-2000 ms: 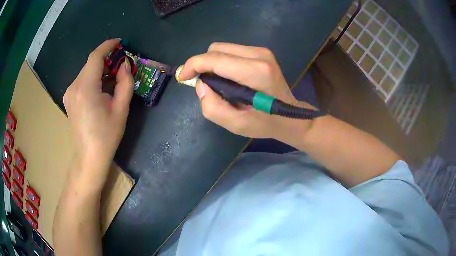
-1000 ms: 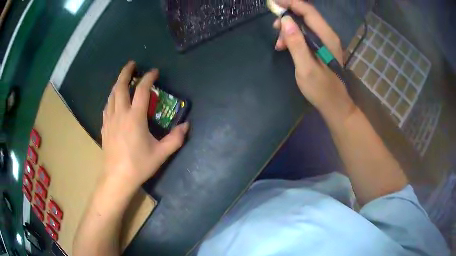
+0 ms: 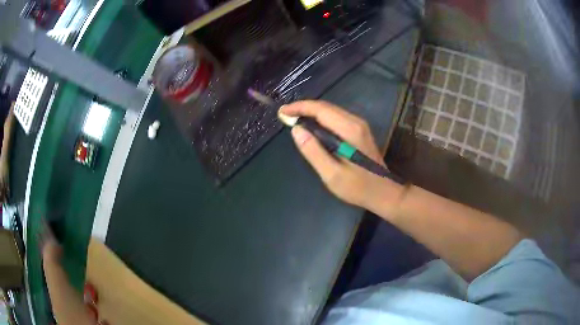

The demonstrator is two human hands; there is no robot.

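My right hand [image 3: 337,146] grips the black soldering iron [image 3: 346,150] by its green band and pale collar. The iron's tip points up and left over the near edge of the dark speckled mat [image 3: 238,143]. Thin silvery strands [image 3: 318,63] lie on the mat just beyond the tip. My left hand [image 3: 52,244] is small and blurred at the left, over the green conveyor; whether it holds something cannot be told. A small device with red and green inside [image 3: 85,152] lies on the conveyor beyond it.
The tan cardboard [image 3: 130,285] is at the lower left, with red pieces [image 3: 91,295] partly behind my left forearm. A red-rimmed round tin [image 3: 184,73] stands on the mat. White bits [image 3: 153,129] lie near the conveyor's rail. A white grid divider [image 3: 470,108] is at the right.
The view has swung toward the mat and conveyor. My left hand has left the device on the bench and moved left to the conveyor. My right hand still holds the iron, now over the mat.
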